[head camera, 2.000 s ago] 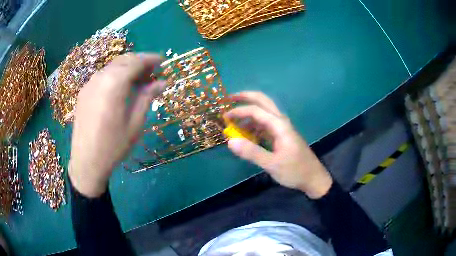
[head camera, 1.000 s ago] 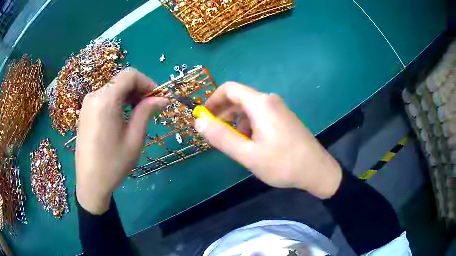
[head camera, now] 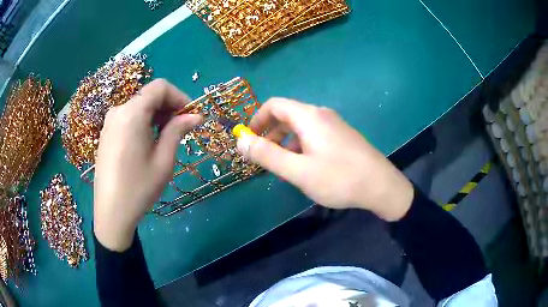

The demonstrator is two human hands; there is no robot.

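Observation:
My right hand (head camera: pixel 327 159) holds the flush cutters (head camera: pixel 241 130); their yellow handle tip shows at my thumb and the dark jaws point left into the parts. My left hand (head camera: pixel 135 162) pinches a thin sprue frame (head camera: pixel 207 99) between thumb and fingertips; most of it is hidden by the hand, and an end sticks out left of the wrist. Below lie copper-coloured frames (head camera: pixel 201 193) with small plated parts (head camera: pixel 207 141) scattered on and among them. A silvery ring-like part (head camera: pixel 216 170) lies on the frame.
A stack of uncut frames (head camera: pixel 270 27) is beyond the work spot. A large parts pile (head camera: pixel 99 108) and small parts pile (head camera: pixel 62 222) lie left. Waste runners (head camera: pixel 25 129) are far left. The table edge (head camera: pixel 240 240) curves near me; egg-tray-like material (head camera: pixel 517 162) stands right.
Since two seconds ago my hands came together over the frames, with the cutters up at the piece in my left fingers. Over the last second they have hardly moved; the cutters' handle shows less.

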